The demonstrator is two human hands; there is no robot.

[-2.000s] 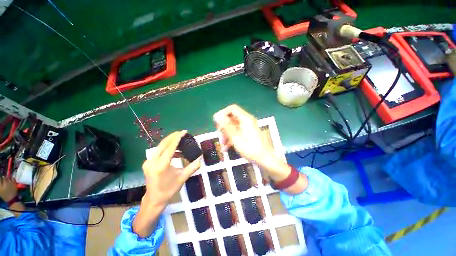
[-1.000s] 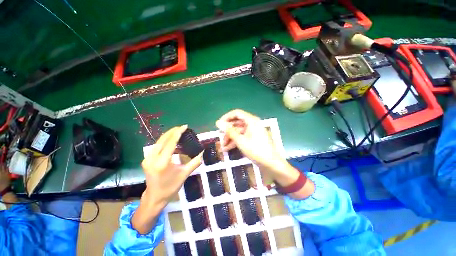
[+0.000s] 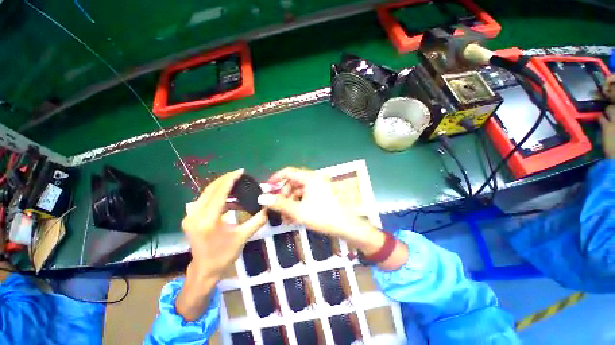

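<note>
My left hand [image 3: 219,226] holds a black part bundle [image 3: 245,193] between thumb and fingers above the white compartment tray [image 3: 320,265]. My right hand [image 3: 297,202] meets the bundle's right side, its thumb and fingertips pinched at a small reddish and pale bit [image 3: 271,189]; what exactly it grips is too small to tell. More black bundles with reddish edges stand in the tray's pockets. Some side pockets show only tan bottom.
Dark-red small parts [image 3: 193,168] lie on the green bench, under a solder wire [image 3: 162,128]. Behind are a fan [image 3: 357,91], a whitish cup [image 3: 400,124], a soldering station [image 3: 465,101] with its iron, and orange-framed tablets [image 3: 202,79]. Other people's blue sleeves show at both sides.
My right hand has moved left and down to the bundle in my left hand, and its fingers have closed there. The camera view has shifted slightly.
</note>
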